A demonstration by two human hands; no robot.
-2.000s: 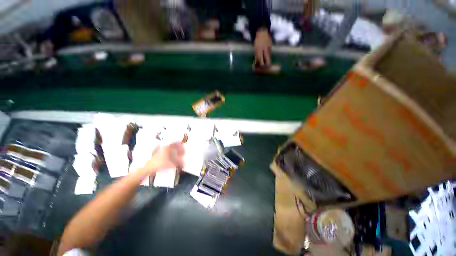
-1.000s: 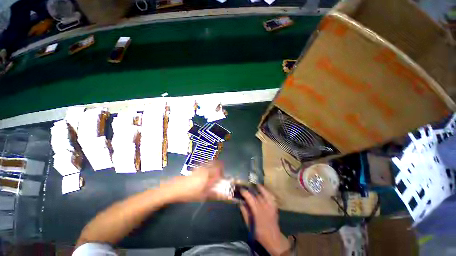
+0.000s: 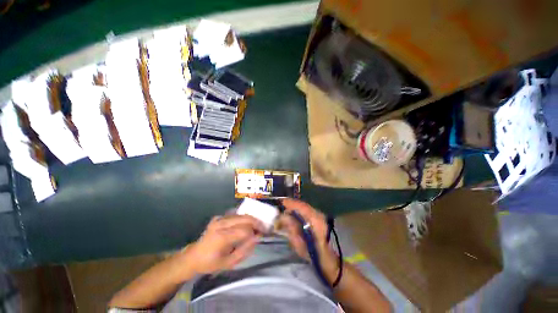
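An LCD module (image 3: pixel 258 211), white side showing, is held by my left hand (image 3: pixel 229 243) at the bench's front edge. My right hand (image 3: pixel 309 235) holds a dark blue soldering iron (image 3: pixel 311 243) with a black cord, and its fingertips are at the module's right edge. The iron's tip is hidden. A phone board (image 3: pixel 267 184) with an orange edge lies flat on the dark green mat just beyond my hands, its white keypad area on the left and dark area on the right.
Fanned white LCD stacks (image 3: pixel 130 98) lie at the left and a dark-faced stack (image 3: pixel 215 119) at centre. A fan (image 3: pixel 361 76), cardboard box (image 3: pixel 446 36), solder tub (image 3: pixel 391 143) on a cardboard mat (image 3: pixel 330 160) and cut-out white sheets (image 3: pixel 525 131) are on the right. The green conveyor (image 3: pixel 37 43) runs behind.
The view has tilted down. The phone board now lies on the mat. My left hand, over the stacks two seconds ago, is at the front edge with a white module beside my right hand.
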